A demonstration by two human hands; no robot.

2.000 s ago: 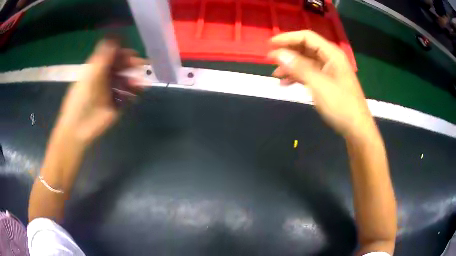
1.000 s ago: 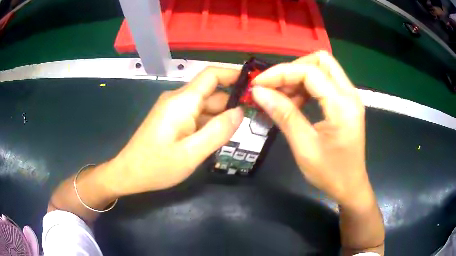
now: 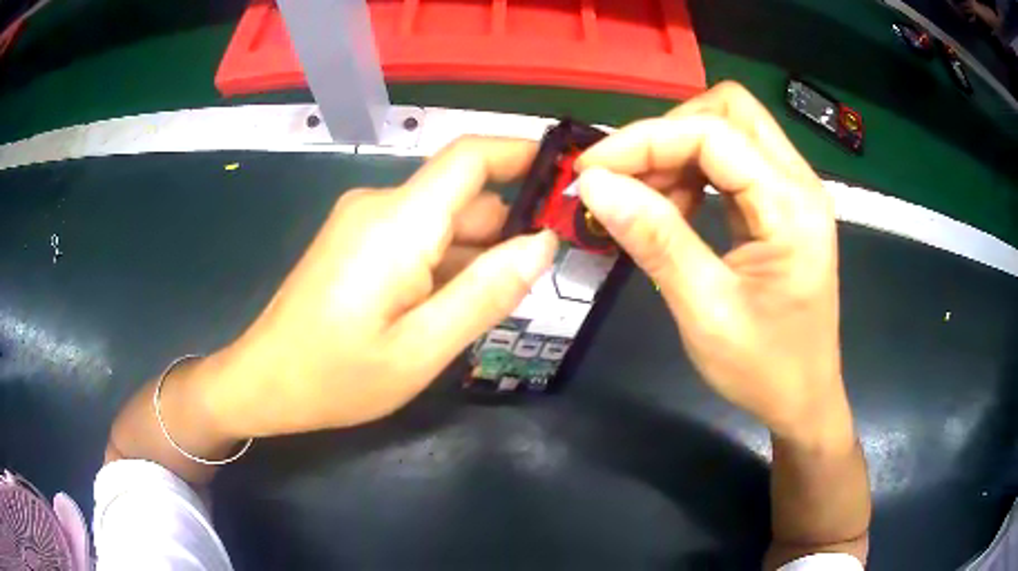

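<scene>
My left hand [image 3: 380, 290] holds an open black phone housing [image 3: 599, 292] tilted above the bench, its thumb and fingers on the upper left side. A silver-white plate [image 3: 547, 306] lies mid-board, with small pale slots and a green board [image 3: 525, 366] at the lower end. The red speaker holder [image 3: 562, 212] is at the upper end, with a bit of the gold-yellow and black speaker [image 3: 592, 229] showing. My right hand [image 3: 726, 245] has thumb and index finger pinched over the red holder. A tiny pale piece [image 3: 574, 189] shows at these fingertips; its edges are blurred.
A red parts tray [image 3: 469, 56] lies on the green belt behind a pale metal post [image 3: 338, 73]. Another open unit [image 3: 825, 114] and more units lie on the belt at right. Yellow bits [image 3: 232, 167] are on the bench. A pink fan [image 3: 39, 530] stands at lower left.
Both hands came together on a phone housing. Since a second ago, the right fingertips have shifted slightly right, uncovering more of the red holder. The tray moved left and another unit appeared on the belt.
</scene>
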